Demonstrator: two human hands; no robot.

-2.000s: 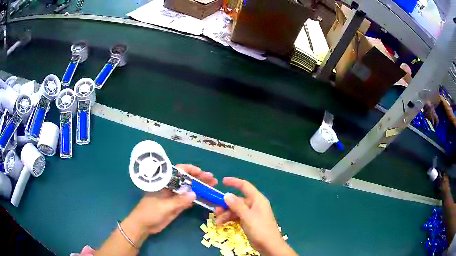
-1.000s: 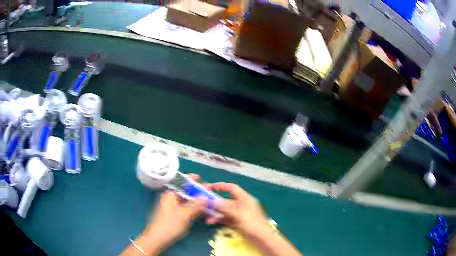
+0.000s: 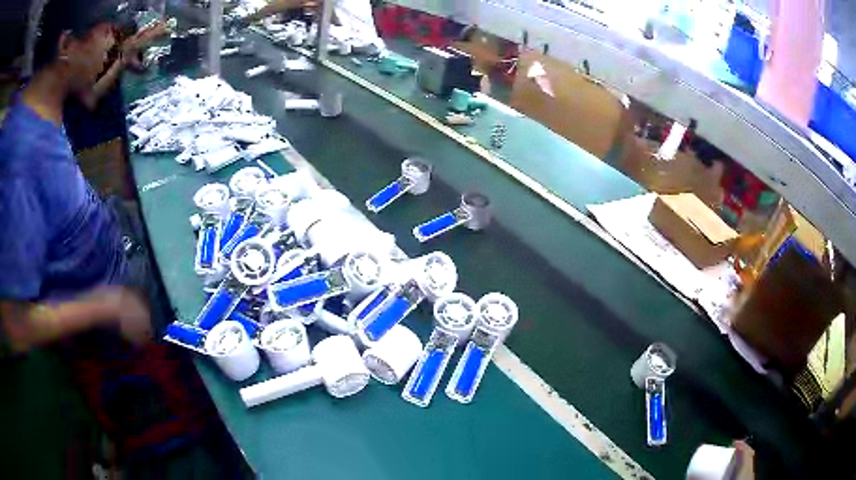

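Note:
A white round fan head point(image 3: 711, 463) is at the bottom right, cut off by the picture's edge. A few fingers of a hand point(image 3: 745, 458) touch its right side. I cannot tell whether this is my left or my right hand, nor how firmly it grips. My other hand is not in view. Several waiting fan units point(image 3: 432, 361) with blue batteries lie heaped on the green bench. The two nearest lie side by side, handles toward me. One fan unit point(image 3: 655, 394) lies on the conveyor belt, its blue battery facing up.
The dark green conveyor belt point(image 3: 563, 314) runs beyond the pale metal edge point(image 3: 554, 408), with more fans further up. Another person in a blue shirt point(image 3: 56, 202) stands at the left. White parts point(image 3: 202, 122) are piled behind the heap. Cardboard boxes point(image 3: 693, 223) stand across the belt.
The view has swung left, bringing the heap to the middle. Both hands and the held fan have left the centre; only fingers show at the bottom right. The yellow pads are out of view.

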